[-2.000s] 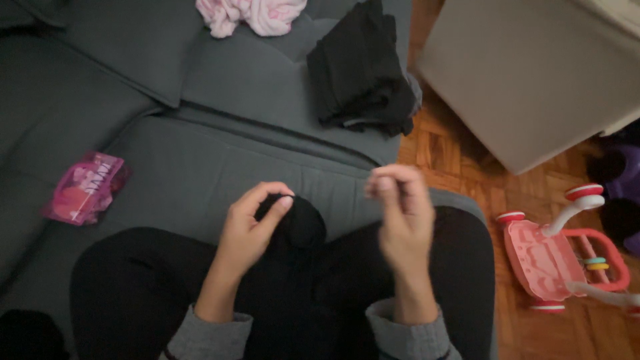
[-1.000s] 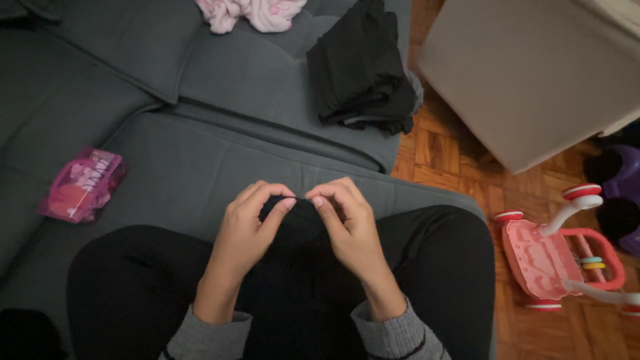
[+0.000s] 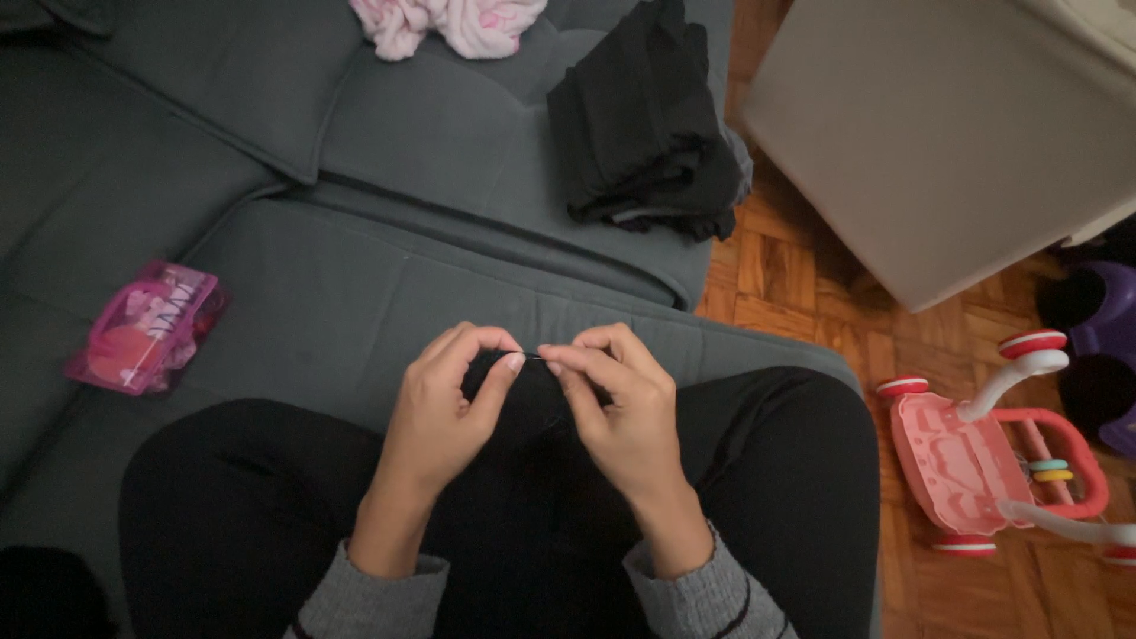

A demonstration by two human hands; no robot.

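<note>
Over my lap, my left hand (image 3: pixel 453 399) pinches the edge of a black cloth (image 3: pixel 484 368) between thumb and index finger. Close to its right, my right hand (image 3: pixel 621 399) pinches a thin needle (image 3: pixel 537 357), whose shaft shows in the small gap between the fingertips. The rest of the cloth blends into the black trousers, so its outline cannot be told. Any thread is too fine to make out.
On the grey sofa (image 3: pixel 426 266) lie a pink plastic case (image 3: pixel 146 333), folded black clothes (image 3: pixel 643 124) and a pink-white fleece (image 3: pixel 448 22). A beige box-shaped piece (image 3: pixel 941 133) stands at the upper right. A pink toy walker (image 3: pixel 963 453) and a purple object (image 3: pixel 1105 328) are on the parquet floor.
Two seconds ago my right hand was raised apart from my left; it has since come in beside it at the cloth edge. My left hand has kept its pinch.
</note>
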